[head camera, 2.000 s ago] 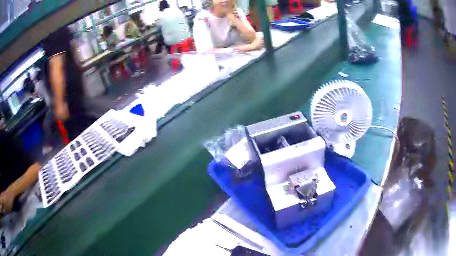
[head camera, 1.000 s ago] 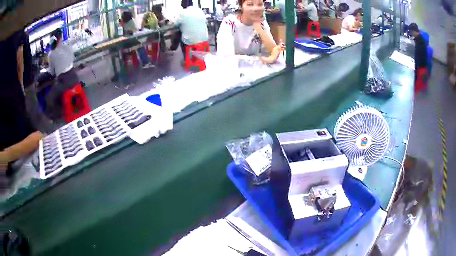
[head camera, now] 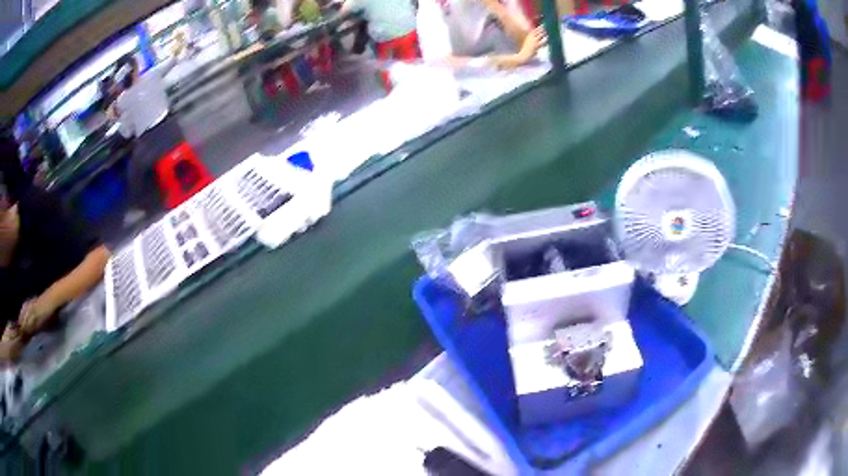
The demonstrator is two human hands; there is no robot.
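Neither of my hands is in view. Nearest in front stands the grey-white screw feeder [head camera: 575, 392], with an open divided top and a metal head at its front. It sits in the blue plastic tray [head camera: 683, 358]. A crinkled clear plastic bag [head camera: 472, 270] with a white label leans at the feeder's left. A white mat [head camera: 358, 432] lies at the bottom, overexposed. A dark object [head camera: 451, 462] on it is cut off by the bottom edge and cannot be made out. The frame is blurred.
A white desk fan [head camera: 676, 223] stands behind the feeder's right side. The green conveyor [head camera: 307, 279] runs diagonally across. Beyond it lie a white parts tray [head camera: 191, 244] with rows of dark pieces and a person's forearms [head camera: 70, 284]. Another bag [head camera: 728, 93] lies farther back.
Over the two seconds the view has shifted and tilted with my head. The person at the far left now shows with forearms low beside the white parts tray. The feeder, tray and fan keep their arrangement.
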